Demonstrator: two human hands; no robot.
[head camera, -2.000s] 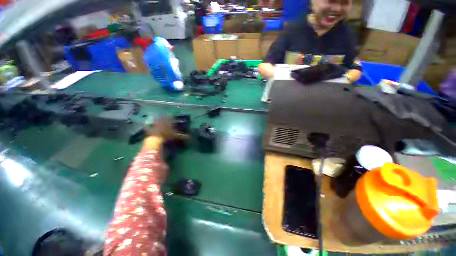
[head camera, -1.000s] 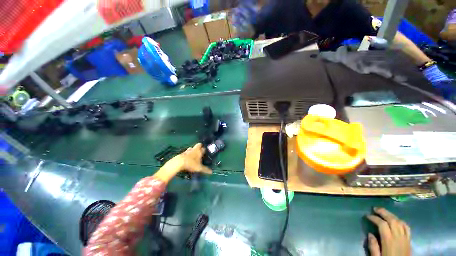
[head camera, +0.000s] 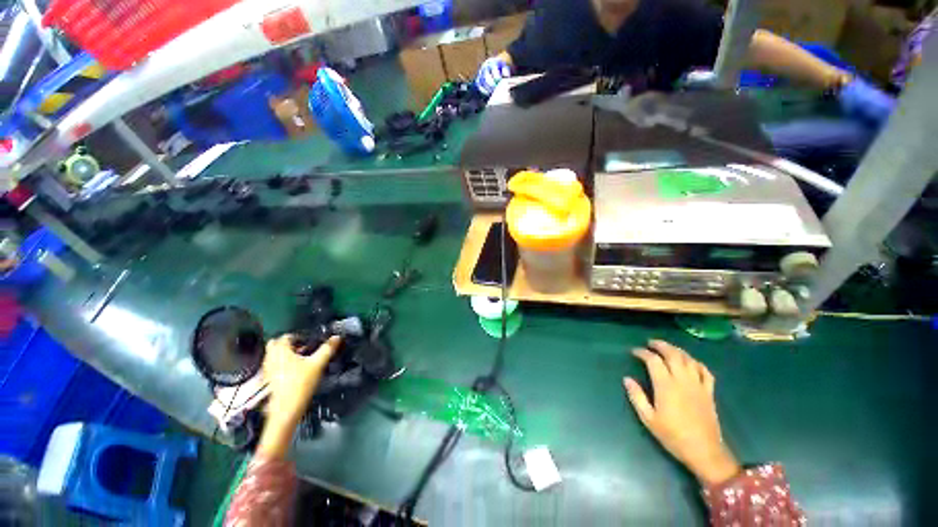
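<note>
Black power adapters with cords lie in a pile (head camera: 355, 360) on the green bench at the left. My left hand (head camera: 291, 383) is at the pile's left side, its thumb and fingers around black adapters; some fingertips are hidden. My right hand (head camera: 677, 403) rests on the bench, empty, fingers apart, in front of the silver-grey bench tester (head camera: 710, 221). A white test socket (head camera: 541, 468) on a black cord lies between my hands, beside a green patch (head camera: 453, 403).
A small round fan (head camera: 228, 345) stands left of the pile. A bottle with orange lid (head camera: 550, 221) and a phone (head camera: 495, 254) are on the wooden shelf (head camera: 638, 299). More adapters lie on the far-left belt. A person sits across. A blue stool (head camera: 129, 468) is at lower left.
My left hand has come back from the belt to the pile by the fan. My right hand, absent two seconds ago, lies fully in view. The view has turned, showing more of the tester.
</note>
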